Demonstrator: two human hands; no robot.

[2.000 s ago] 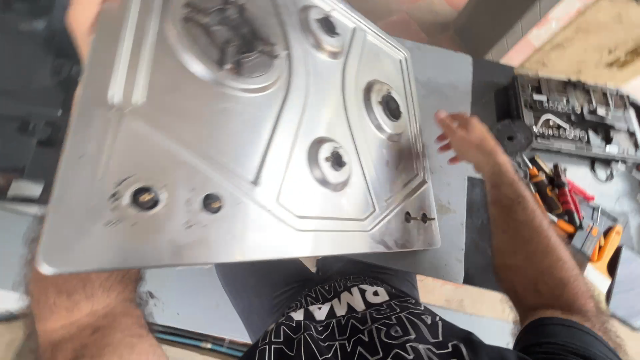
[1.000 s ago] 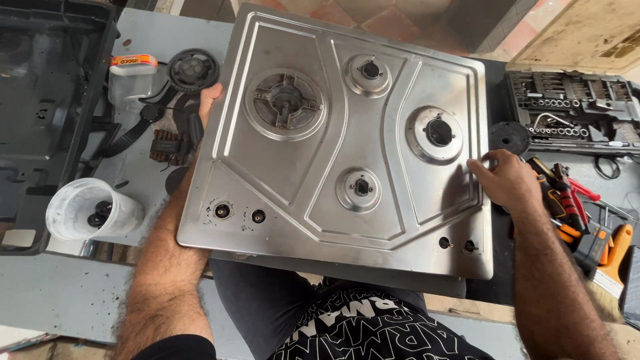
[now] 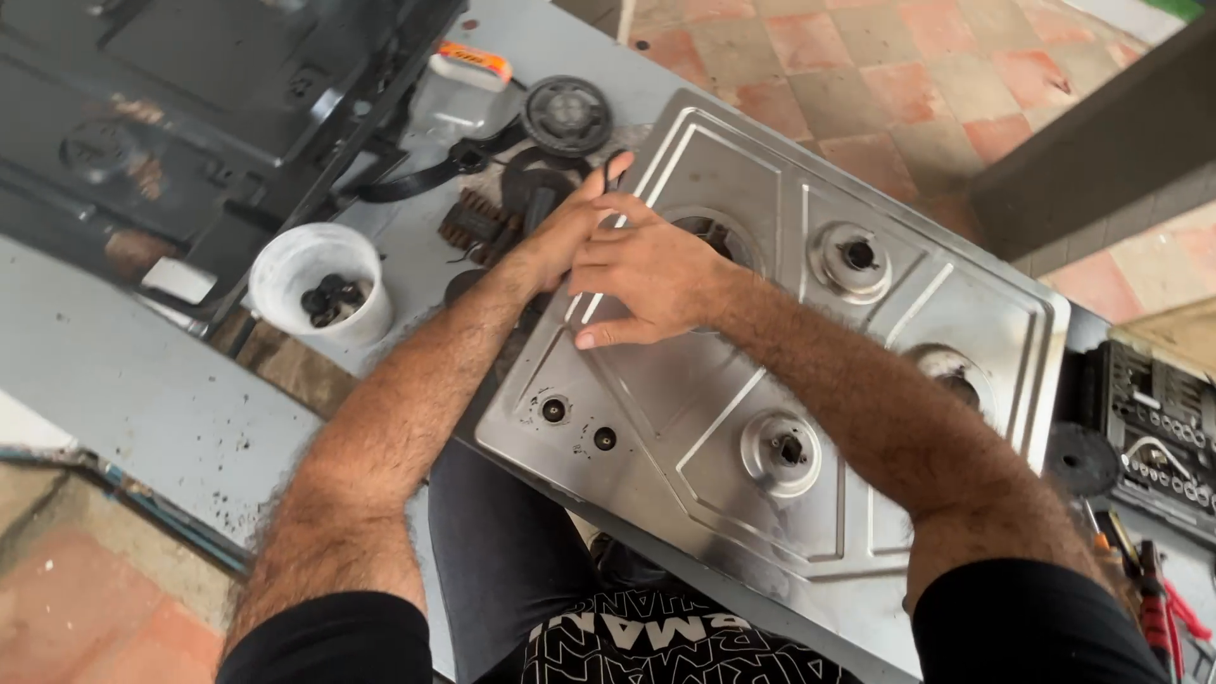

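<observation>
A stainless steel gas cooktop panel (image 3: pixel 703 399) with several burner openings lies tilted across the bench in front of me. My left hand (image 3: pixel 570 228) is at its far left edge, with a thin dark loop, perhaps a cable or ring, by the fingertips; whether it is held cannot be told. Over the same edge, my right hand (image 3: pixel 646 271) rests palm down beside the left, its fingers partly covering it and its thumb on the metal. Just left of the panel are a black round burner part (image 3: pixel 567 115) and a brown-and-black block-like part (image 3: pixel 480 223).
A white plastic tub (image 3: pixel 323 280) holding small black parts stands at the left. Behind it lies a large black metal tray (image 3: pixel 190 104). A clear container (image 3: pixel 463 95) with an orange label is near the burner part. A socket set (image 3: pixel 1154 427) and red-handled tools (image 3: pixel 1154 598) are at the right.
My right hand has left the panel's right side and come over to its left edge beside my left hand. The panel, earlier raised and tilted, now sits lower and turned.
</observation>
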